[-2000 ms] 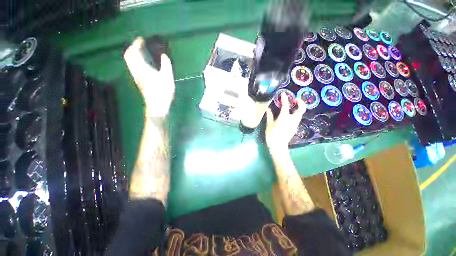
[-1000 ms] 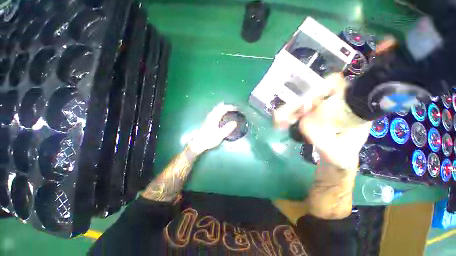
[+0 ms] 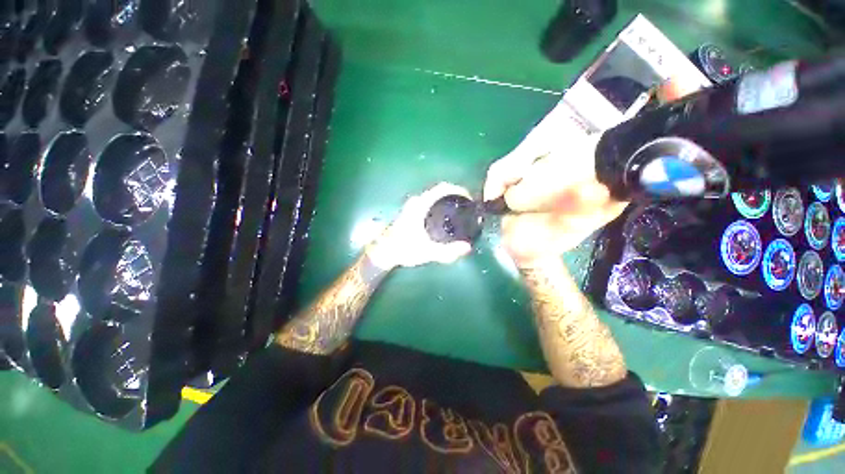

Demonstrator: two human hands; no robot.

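My left hand (image 3: pixel 417 229) holds a black round display unit (image 3: pixel 452 218) over the mat, its plain dark underside facing up. My right hand (image 3: pixel 561 199) grips the electric screwdriver (image 3: pixel 732 139), whose thick black body points off to the upper right with a blue-and-white badge on it. The driver's dark front end (image 3: pixel 496 205) is beside the right edge of the unit. The bit tip and any screw on it are too small to tell. The white screw feeder (image 3: pixel 598 93) stands just behind my right hand, partly hidden by it.
Stacked black blister trays (image 3: pixel 181 199) fill the left side. A tray with lit units (image 3: pixel 741 247) and some pockets without units is at right. A black cylinder (image 3: pixel 579 28) stands at the far side. A clear plastic cup (image 3: pixel 712 368) and a cardboard box (image 3: pixel 755 440) are at lower right.
My right hand and the screwdriver have moved left from the feeder toward the unit. My left hand holds the unit at nearly the same spot. The view has shifted slightly right.
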